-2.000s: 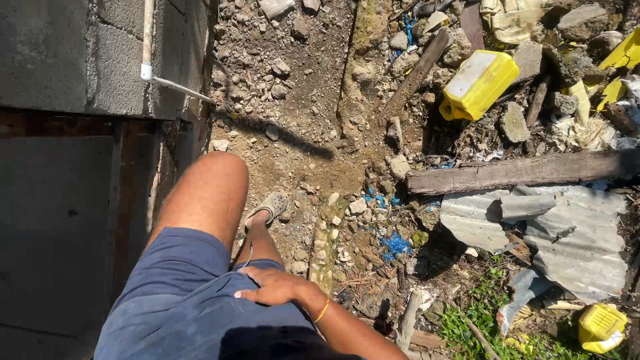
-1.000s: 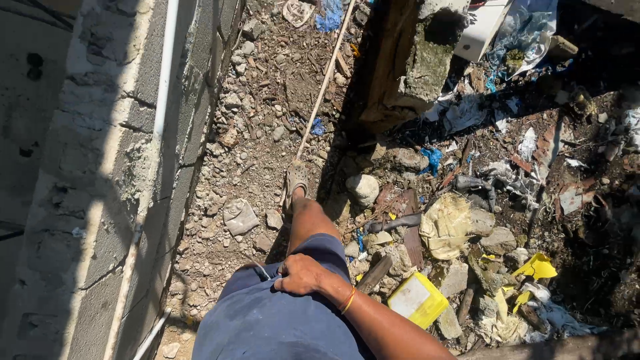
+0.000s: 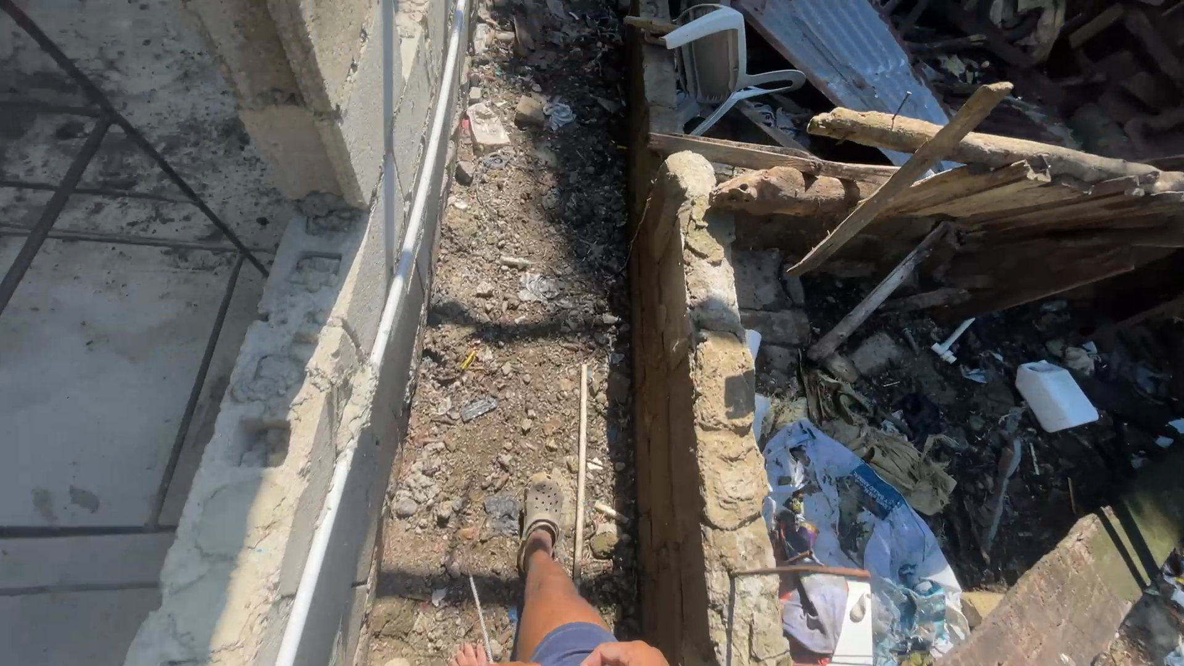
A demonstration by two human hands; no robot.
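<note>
The back of my right hand [image 3: 624, 654] shows at the bottom edge, beside the blue shorts [image 3: 572, 642]. Its fingers are mostly cut off, so its grip cannot be told. Skin-coloured digits [image 3: 470, 655] at the bottom, left of the shorts, may be my left fingertips; a thin pale strand or rod [image 3: 480, 615] rises beside them, and whether it is held is unclear. One foot in a tan clog [image 3: 543, 504] stands on stony ground, left of a long thin stick [image 3: 582, 462].
A concrete block wall [image 3: 277, 379] with a white pipe [image 3: 398, 287] runs along the left. A rough low wall [image 3: 721, 398] borders the path on the right. Beyond it are timber poles [image 3: 990, 153], a white plastic chair [image 3: 731, 65], a white jug [image 3: 1054, 396] and rubbish.
The view has moved far along the path. My right hand, earlier plainly seen over the blue clothing, is now mostly below the frame. The yellow containers have left view.
</note>
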